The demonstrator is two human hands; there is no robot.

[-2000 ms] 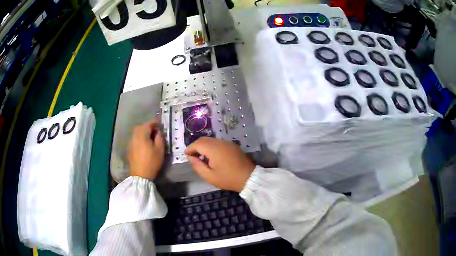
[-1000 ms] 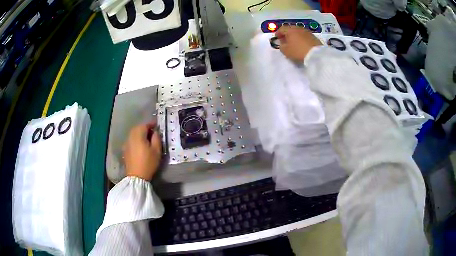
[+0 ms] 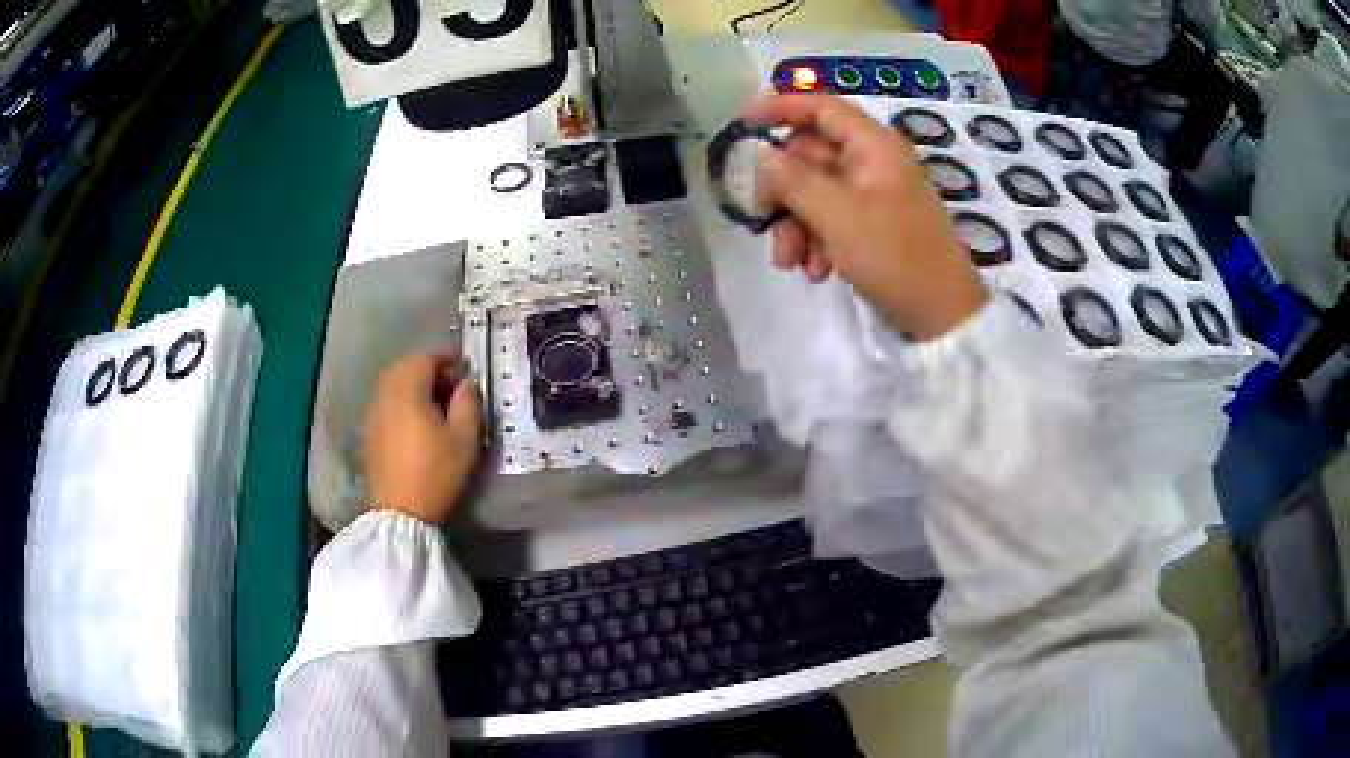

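Note:
My right hand [image 3: 874, 215] holds a black ring part [image 3: 726, 190] by its right side, raised between the base plate and the right tray stack. My left hand [image 3: 425, 437] rests with curled fingers on the grey worktable [image 3: 388, 319], just left of the plate; whether it holds anything is not visible. The dark marking nest [image 3: 575, 397] sits on the silver base plate [image 3: 674, 304], with a ring outline showing in its round seat. The right tray stack [image 3: 1022, 222] bears rows of black rings.
The left tray stack [image 3: 126, 518] has three rings at its top. Two black blocks [image 3: 576, 181] and a loose thin ring [image 3: 511, 178] lie behind the plate. The keyboard [image 3: 652, 629] is below the table. The control panel [image 3: 866, 77] has a red lit button. People are partly visible upper right.
My right hand left the nest area, reached to the right stack's back left ring, and now has it lifted toward the plate. The purple-white light at the nest is gone. My left hand stayed put.

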